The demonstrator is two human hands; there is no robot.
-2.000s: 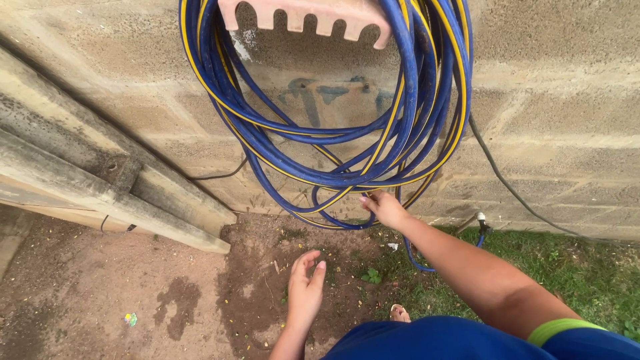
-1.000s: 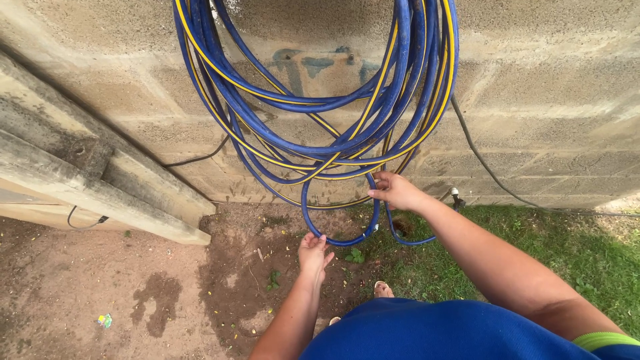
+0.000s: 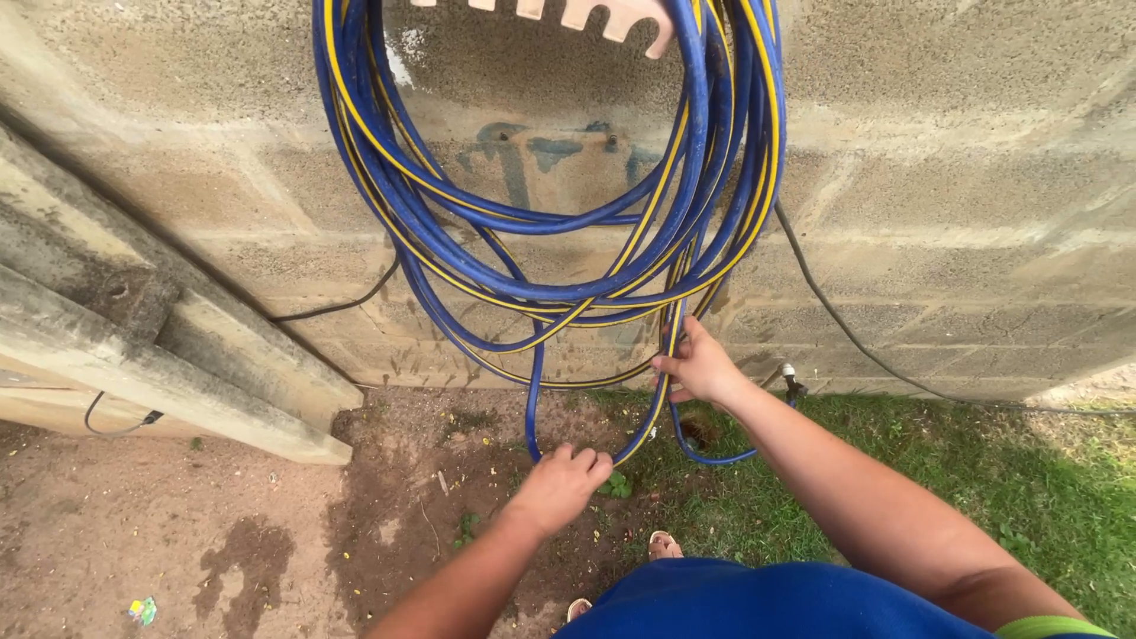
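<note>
A blue garden hose with yellow stripes (image 3: 568, 291) hangs in several loose loops against the block wall, from a pink holder with scalloped notches (image 3: 532, 7) at the top edge. My left hand (image 3: 566, 479) is closed over the bottom of the lowest loop, its fingertips hidden behind the knuckles. Higher and to the right, my right hand (image 3: 697, 359) grips the same loop's right side between thumb and fingers. Another piece of hose curves low behind my right forearm, toward a tap (image 3: 792, 382) near the wall's foot.
A concrete post (image 3: 160, 355) leans into view at left. A dark cable (image 3: 834, 315) runs down the block wall (image 3: 923, 204) to the right. Bare soil (image 3: 266, 532) lies below left, grass (image 3: 976, 488) below right. My sandalled feet (image 3: 664, 546) stand close underneath.
My left hand, apart from the hose two seconds ago, has moved onto the low loop and closed on it. My right hand stays at the hose. The low loop hangs further down than at first.
</note>
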